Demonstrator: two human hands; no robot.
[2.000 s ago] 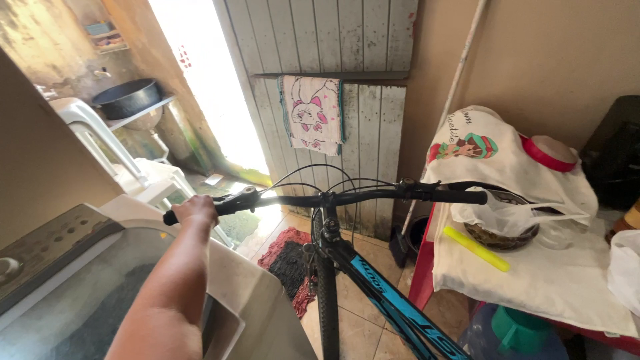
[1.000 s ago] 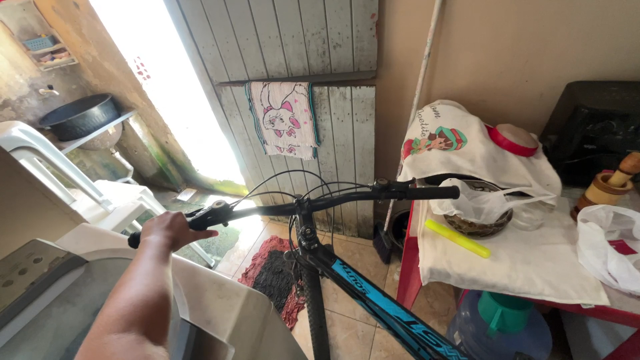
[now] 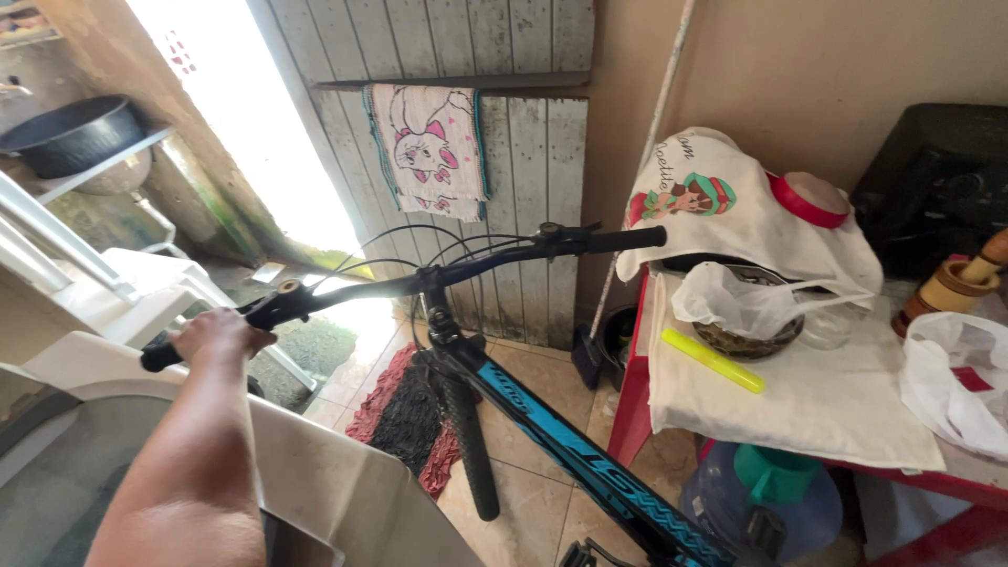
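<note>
My left hand (image 3: pixel 222 334) is closed around the left grip of a black bicycle handlebar (image 3: pixel 488 266), beside the brake lever clamp. The right grip (image 3: pixel 626 239) reaches toward the table with no hand on it. My right hand is out of the frame. From the stem, the black and blue bicycle frame (image 3: pixel 567 441) slopes down to the lower right. The front wheel (image 3: pixel 468 449) stands on the tiled floor at the edge of a red and black rag rug (image 3: pixel 405 417).
A white washing machine (image 3: pixel 346 465) stands close at the left, with a white plastic chair (image 3: pixel 150 291) behind it. Ahead is a grey plank door (image 3: pixel 535 189) with a hanging towel (image 3: pixel 425 150). A red table (image 3: pixel 634 394) with cloth and bowl is at the right.
The handlebar's left end now sits lower in view, with my left hand still on it. The view has shifted somewhat to the right.
</note>
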